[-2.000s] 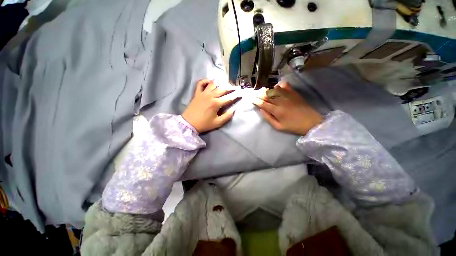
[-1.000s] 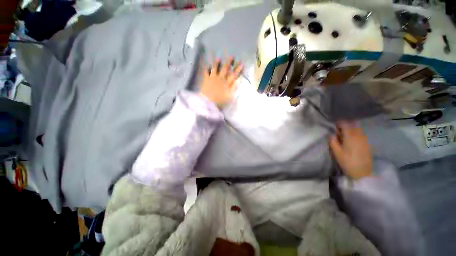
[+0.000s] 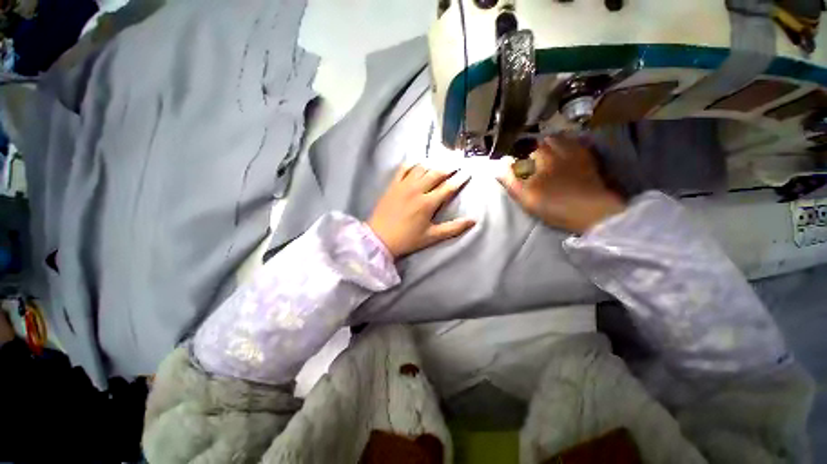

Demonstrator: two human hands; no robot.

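Note:
A grey fabric panel (image 3: 494, 272) lies under the needle area and over the table's front edge. My left hand (image 3: 419, 210) lies flat on it, fingers spread, just left of the bright glow. My right hand (image 3: 564, 186) is on the cloth right of the glow, fingers bent, fingertips close to the presser foot; whether they pinch cloth is hidden by glare and the hand. A small tan part (image 3: 524, 169) shows at its fingertips. The sewing machine head (image 3: 580, 25) stands above, with a curved metal guard (image 3: 516, 86).
A wide layered grey pile (image 3: 163, 181) with ragged edges lies at the left. Pale cloth (image 3: 517, 340) lies over my lap. White material (image 3: 363, 41) shows between pile and machine. A label (image 3: 810, 222) is at the right edge, and an orange cord (image 3: 34, 328) at the far left.
A second ago my hands were farther apart, the right one off to the right; both are now back beside the needle. The grey panel has shifted, uncovering white table at the right.

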